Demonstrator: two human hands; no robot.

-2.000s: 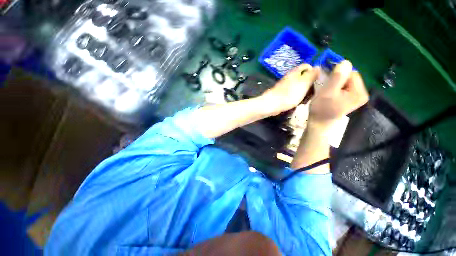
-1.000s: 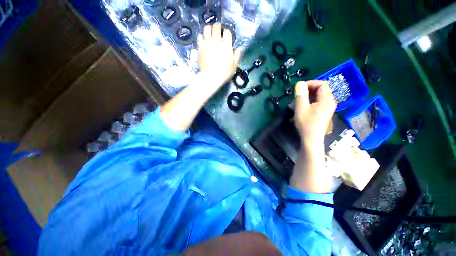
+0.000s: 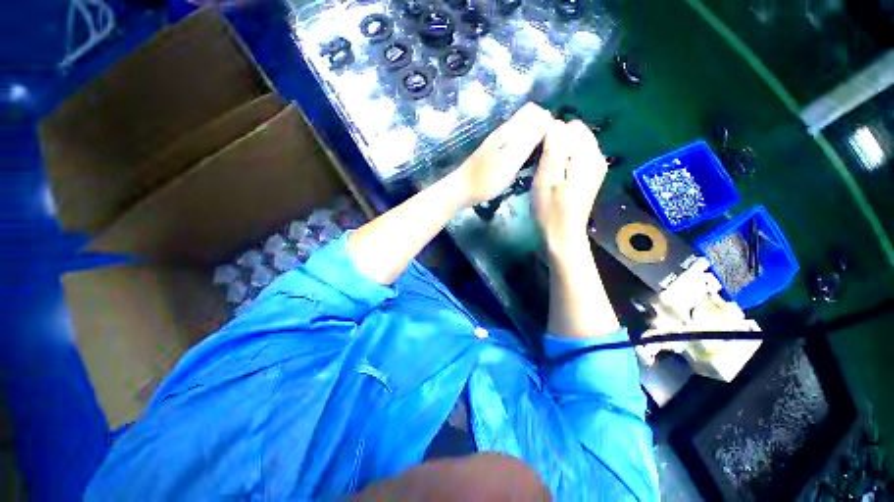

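My left hand (image 3: 505,157) and my right hand (image 3: 570,178) meet over the bench left of the jig. Their fingers are curled together around something dark between them, mostly hidden, so I cannot tell what it is. Black bracket parts lie under and beside the hands, largely covered. The assembly jig (image 3: 610,218) shows its tan ring seat (image 3: 642,243) with nothing on it. The white fixture clamp (image 3: 702,328) is at its right end.
A clear blister tray (image 3: 436,123) with round black housings (image 3: 418,82) lies at upper left. Two blue bins (image 3: 720,175) with small metal parts stand behind the jig. A black tray (image 3: 688,436) is lower right. Open cartons (image 3: 186,176) stand left. A black cable (image 3: 598,345) crosses my right forearm.
My left hand has come from the blister tray toward the right. My right hand has moved left from the jig to meet it. The tan ring is now uncovered. The view has shifted.
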